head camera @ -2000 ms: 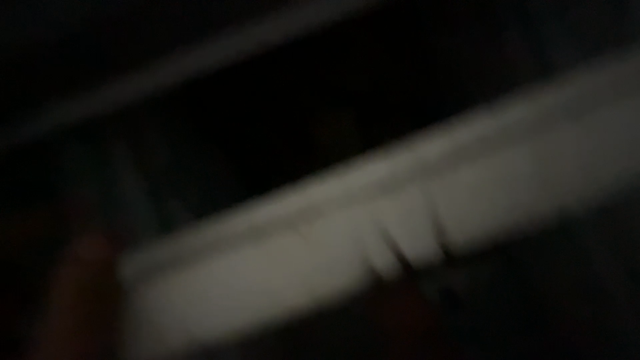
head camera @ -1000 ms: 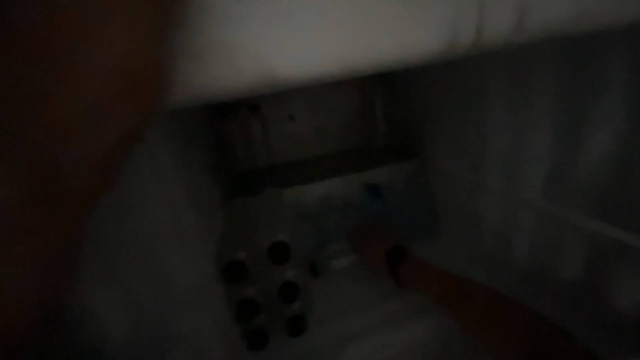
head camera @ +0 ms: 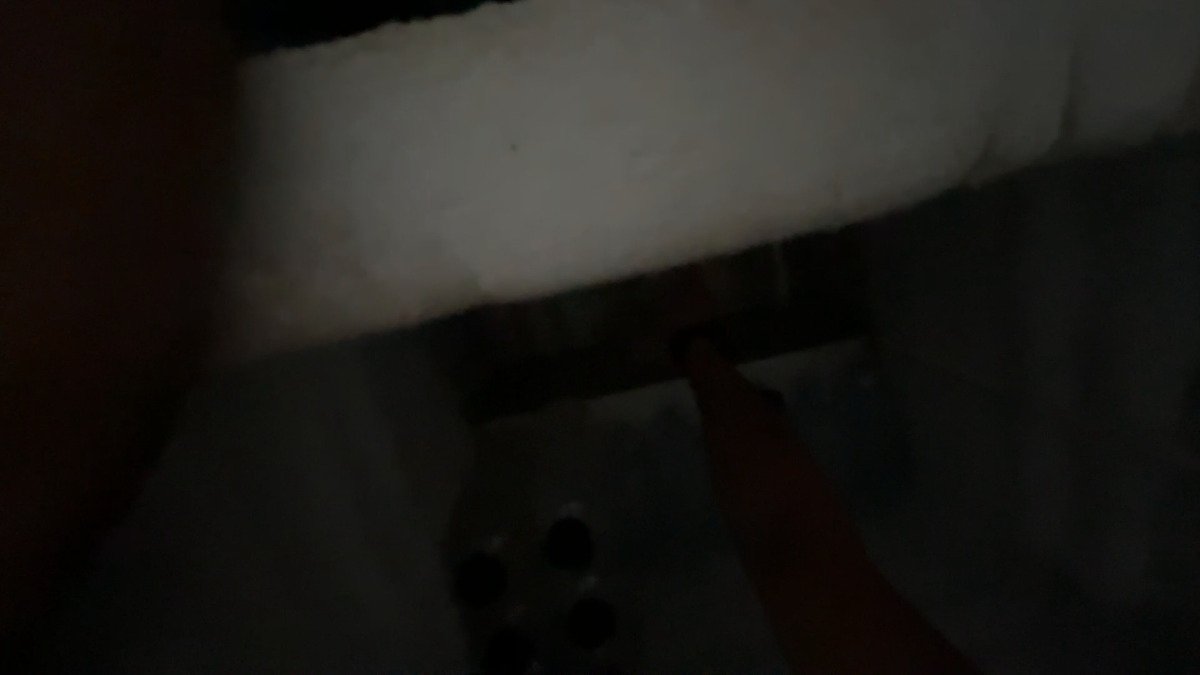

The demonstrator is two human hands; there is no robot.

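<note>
The view is very dark. My right arm reaches up from the lower right, a dark band at its wrist. Beyond the band, my right hand [head camera: 692, 292] is dim, near a dark gap below a broad white slab or rim [head camera: 600, 150]; its fingers and anything held cannot be made out. A large dark reddish shape at the left edge appears to be my left arm or hand [head camera: 103, 281], too dark and blurred to show fingers. Below the gap lies a pale flat surface or package [head camera: 647, 450], near my right forearm.
Several dark round tops, like bottle caps, stand at the lower middle, one of them a round cap [head camera: 569, 542]. Pale walls flank the deep space, a left wall [head camera: 309, 497] and a right wall [head camera: 1031, 422]. The white slab spans the upper view.
My right hand has moved from over the pale surface, beside the round tops, to the dark gap farther up. The view has shifted markedly since the first frame.
</note>
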